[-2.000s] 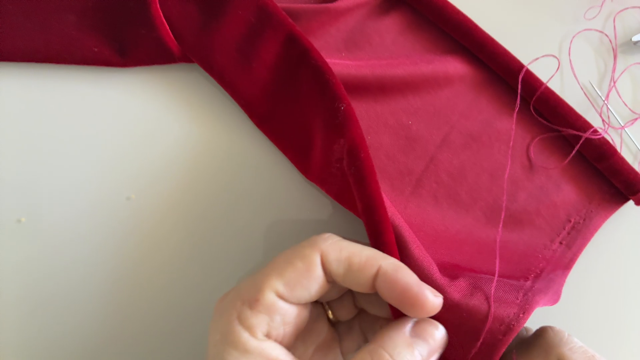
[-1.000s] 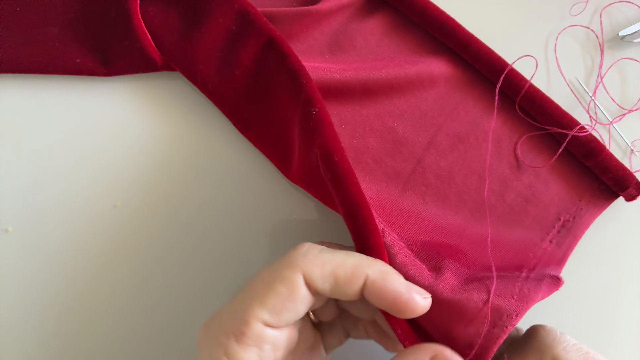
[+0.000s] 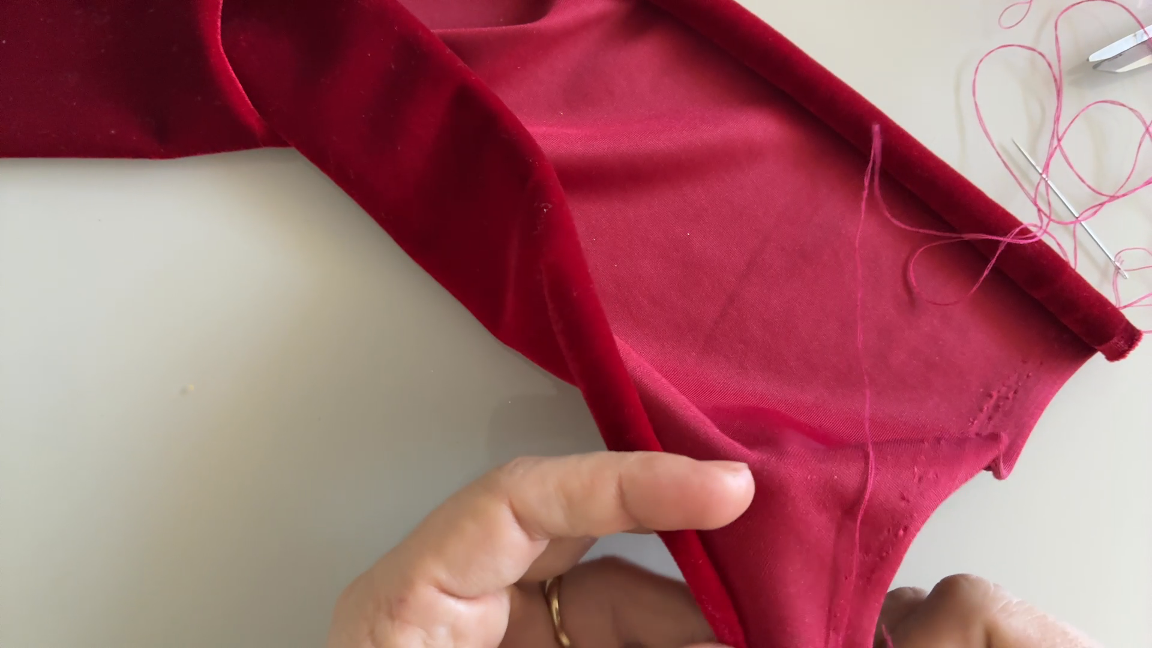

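Observation:
Red velvet fabric point(image 3: 774, 234) stretches from the upper left to the bottom, its smooth matte side up at the right and its pile side folded over along the left. My left hand point(image 3: 540, 558), with a gold ring, has its index finger over the folded velvet edge; the thumb is mostly cut off by the frame's bottom. Knuckles of my right hand point(image 3: 972, 616) show at the fabric's lower right edge, the fingertips hidden. A pink thread point(image 3: 862, 342) runs down over the fabric between the hands. Small stitch marks dot the fabric near its right end.
A sewing needle point(image 3: 1071, 209) lies among loops of pink thread at the upper right, beside the rolled velvet edge point(image 3: 945, 193). The metal tip of a tool point(image 3: 1120, 54) shows at the right border. A pale tabletop point(image 3: 225, 405) lies under everything.
The thread over the fabric has shifted, and its upper loop has narrowed to a point. My left index finger is straighter and lies farther across the folded edge.

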